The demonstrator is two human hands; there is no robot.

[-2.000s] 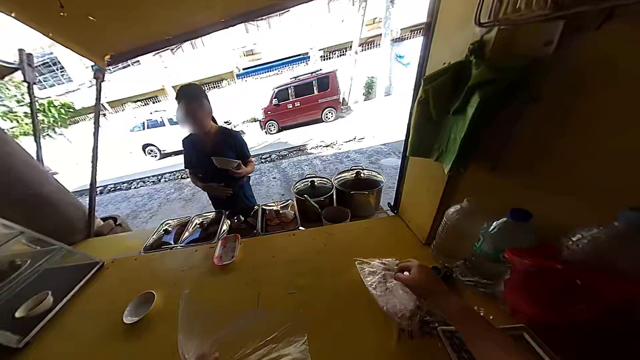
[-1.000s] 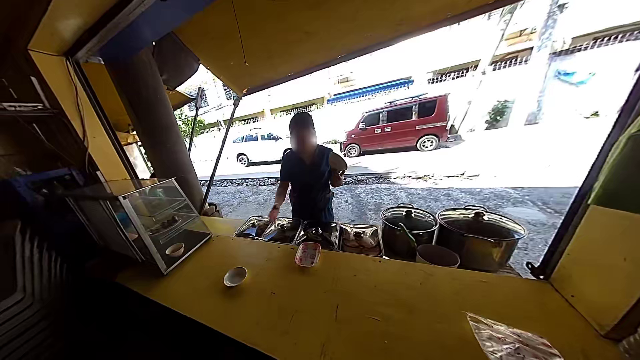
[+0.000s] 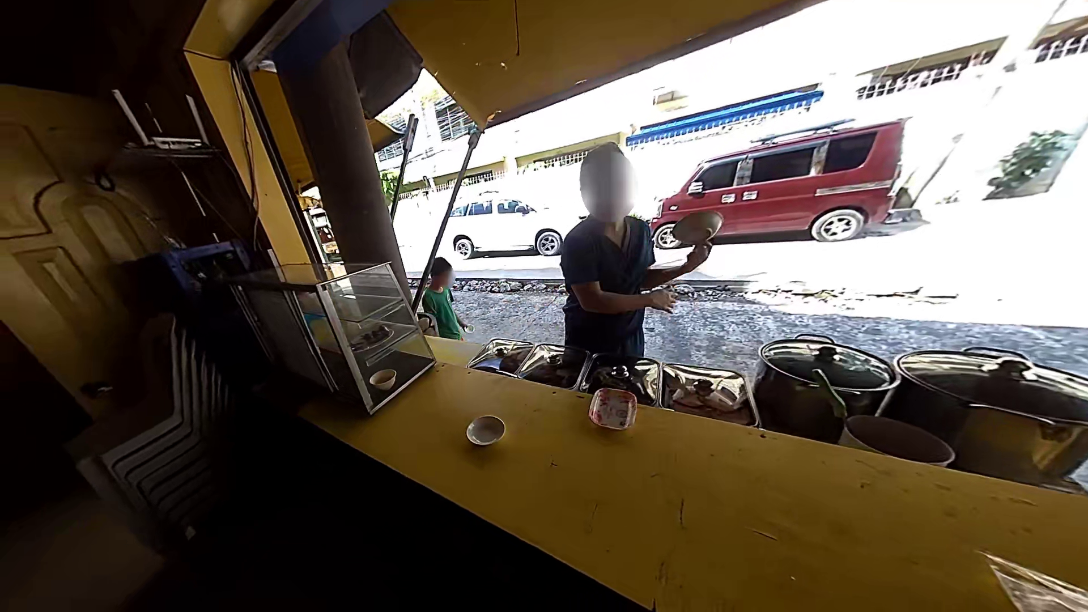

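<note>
Neither of my hands shows in the head view. On the yellow counter (image 3: 595,501) lie a small white bowl (image 3: 485,431) and a red-and-white patterned tray (image 3: 613,409). A clear plastic bag (image 3: 1041,586) is cut off at the lower right corner. Across the counter a person in dark clothes (image 3: 605,280) holds up a bowl (image 3: 698,228) in one hand; the other hand is raised at chest height. Lidded metal food trays (image 3: 710,393) stand in a row along the counter's far edge.
Large lidded pots (image 3: 820,382) and an open pot (image 3: 898,439) stand at the right. A glass display case (image 3: 340,331) with a small bowl inside is at the left, near stacked chairs (image 3: 170,425). Outside are a child in green (image 3: 441,306), a red van (image 3: 786,183) and a white car (image 3: 506,227).
The view has swung left. My hand, on the plastic bag two seconds ago, is out of view. The person across the counter has raised the bowl; a child now shows at the left.
</note>
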